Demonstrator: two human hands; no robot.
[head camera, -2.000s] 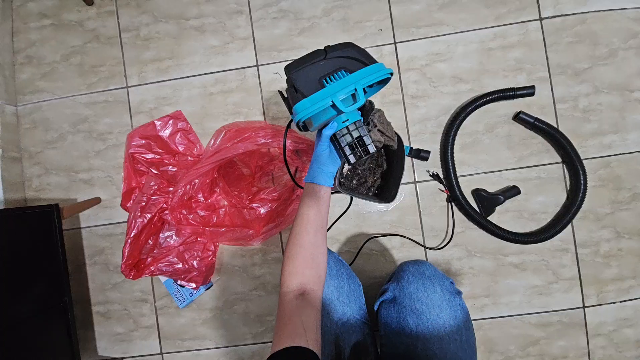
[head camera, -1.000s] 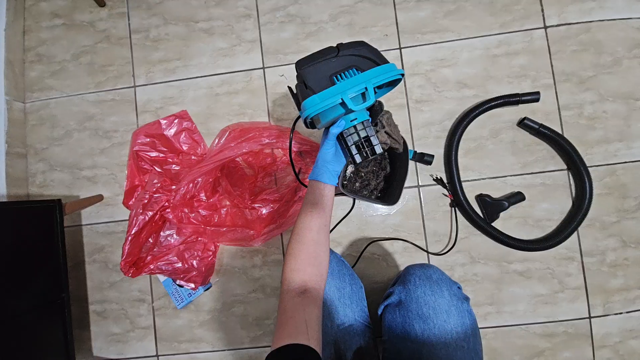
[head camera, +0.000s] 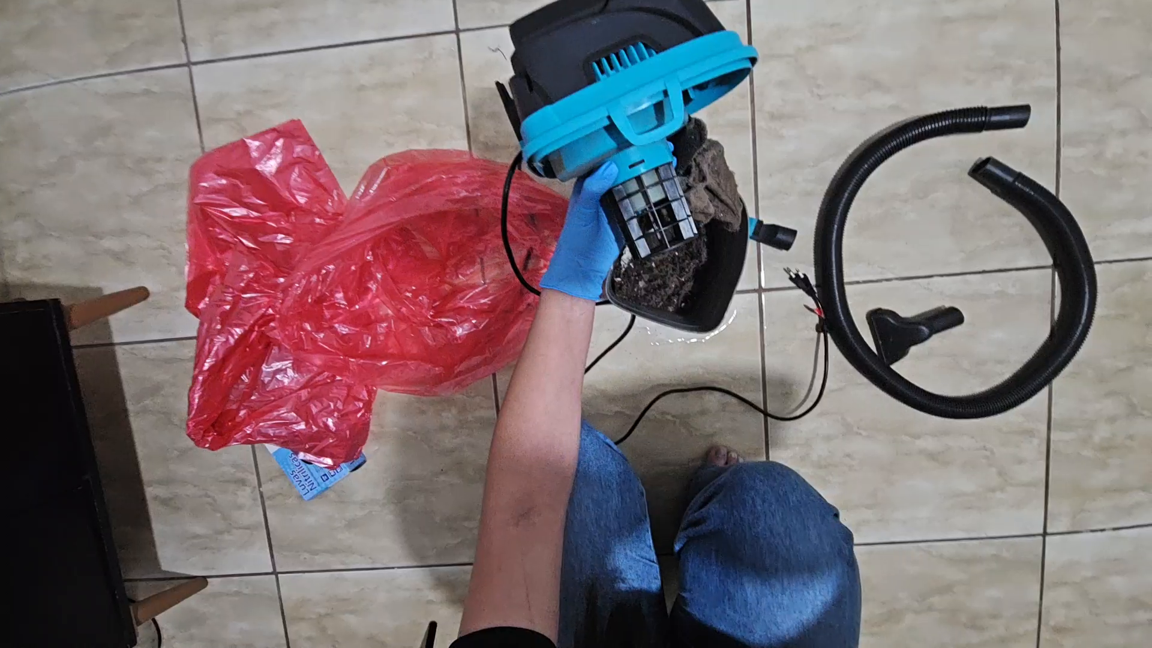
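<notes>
My left hand (head camera: 589, 236), in a blue glove, grips the vacuum cleaner's motor head (head camera: 612, 90) near the base of its black filter cage (head camera: 655, 214). The head is black with a light-blue rim, and it is tilted above the black tank (head camera: 715, 292). Grey-brown dust and debris (head camera: 661, 279) lie in the tank, with a wrinkled grey-brown cloth-like piece (head camera: 713, 184) beside the cage. My right hand is not in view. Left of the tank spreads a translucent red plastic bag (head camera: 360, 288), its far edge partly behind the glove.
A black corrugated hose (head camera: 832, 243) curves on the tiled floor at the right, around a black floor nozzle (head camera: 904, 331). The power cord (head camera: 720, 391) runs near my knees. A blue glove package (head camera: 315, 472) lies partly under the bag. Dark furniture (head camera: 54, 468) with wooden legs stands at left.
</notes>
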